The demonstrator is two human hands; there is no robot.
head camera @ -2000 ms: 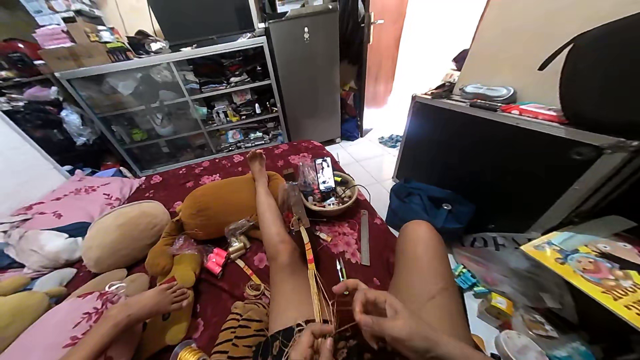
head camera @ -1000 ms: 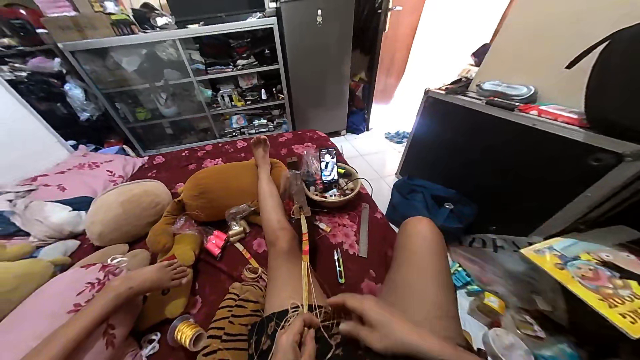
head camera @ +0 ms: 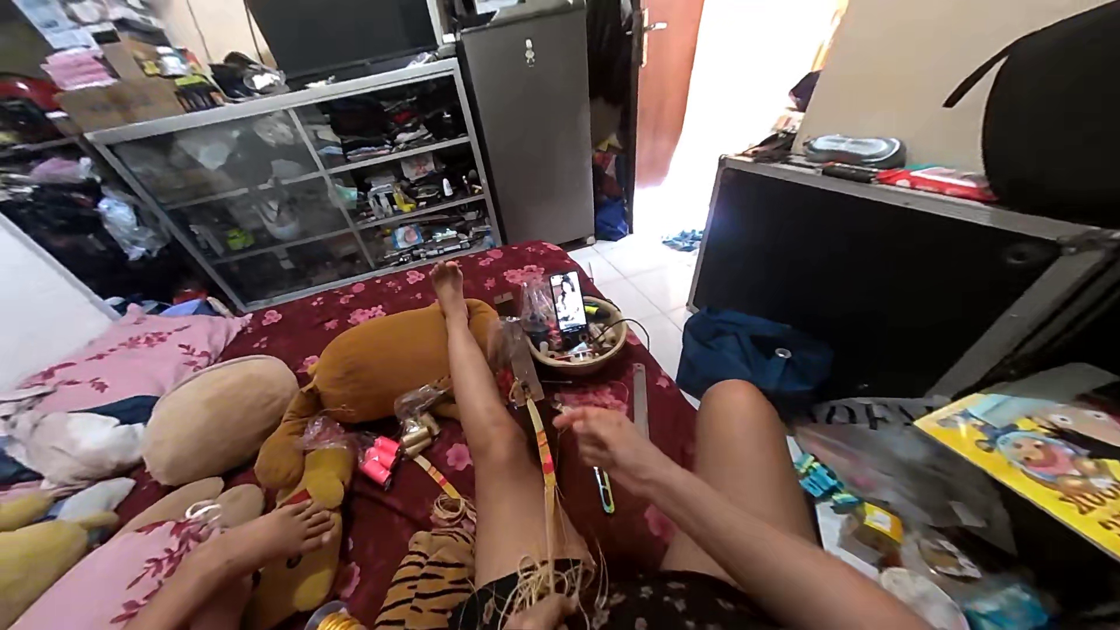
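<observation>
A narrow woven band [head camera: 547, 455] in yellow, red and orange runs along the raised leg from a clear plastic piece near the basket. Its loose tan cords [head camera: 551, 582] spread over my lap. At the bottom edge my left hand [head camera: 542, 611] is closed on the cords, partly cut off by the frame. My right hand [head camera: 608, 442] is lifted to the right of the band, fingers curled together; whether a thin strand is between them is unclear. Below it lies a small green and blue cutting tool [head camera: 604, 490]. A metal ruler [head camera: 640, 398] lies behind that hand.
A round basket [head camera: 604, 354] holds a propped phone [head camera: 569, 302] and small items. Pink thread spools [head camera: 380, 461] lie beside a brown plush toy [head camera: 381, 354]. Another person's limb [head camera: 297, 529] rests at left. Plastic bags and small packages [head camera: 875, 525] are at right.
My right hand has moved up and forward, away from my left hand and the cords. My left hand has stayed low at the cords.
</observation>
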